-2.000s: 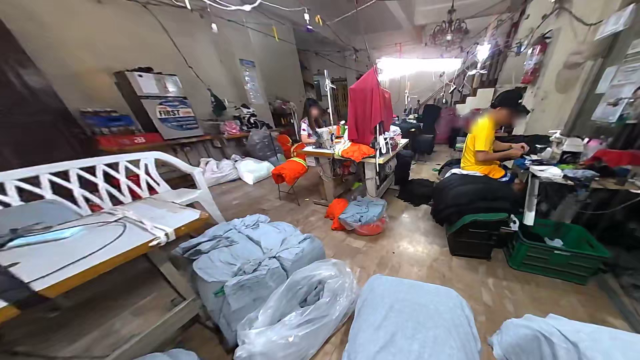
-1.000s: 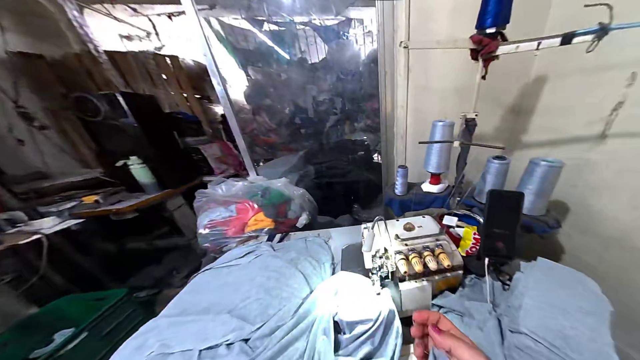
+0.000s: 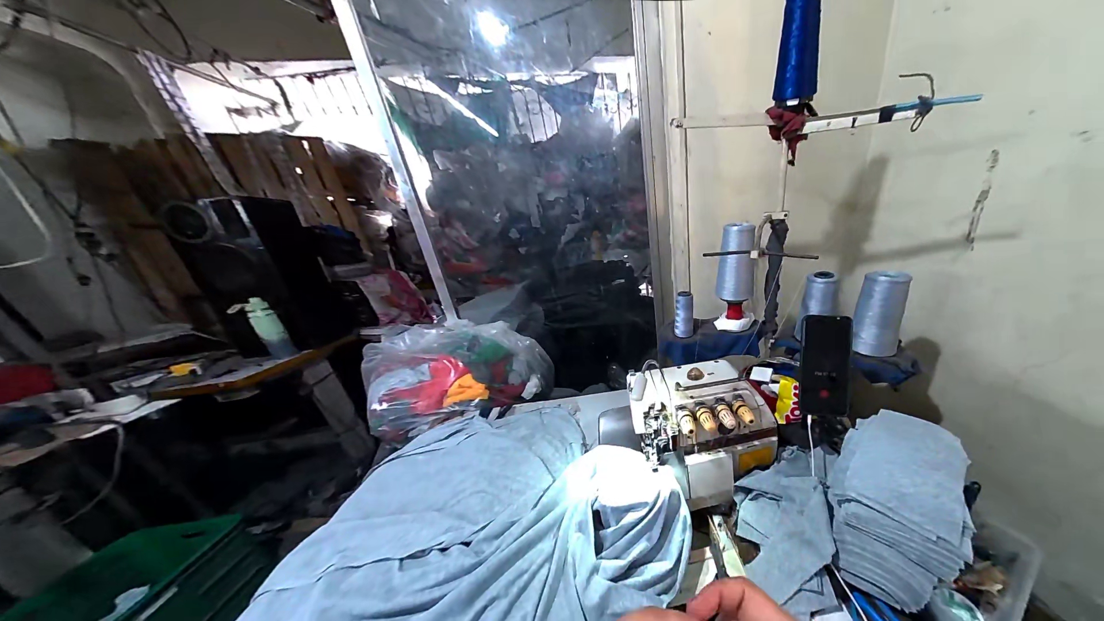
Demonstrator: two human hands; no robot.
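My right hand [image 3: 740, 601] shows only in part at the bottom edge, its fingers bent beside a thin dark strip-like thing whose kind I cannot tell; whether the fingers grip it is unclear. Another bit of skin lies just left of it, and I cannot tell which hand it belongs to. Light blue fabric [image 3: 483, 517] spreads over the table left of the hand, brightly lit near an overlock sewing machine [image 3: 707, 414]. Right of the machine are loose blue fabric pieces [image 3: 789, 517] and a stack of cut blue fabric pieces [image 3: 901, 500].
A phone [image 3: 825, 366] stands upright behind the pieces. Thread cones [image 3: 881, 312] and a thread stand [image 3: 782, 181] are by the wall. A clear bag of coloured cloth [image 3: 457, 375] sits beyond the fabric. A green crate [image 3: 172, 561] is lower left, a plastic bin [image 3: 1013, 552] lower right.
The view has swung from the room with two people to the overlock machine. Since one second ago, my right hand has dropped lower in the view, to the bottom edge.
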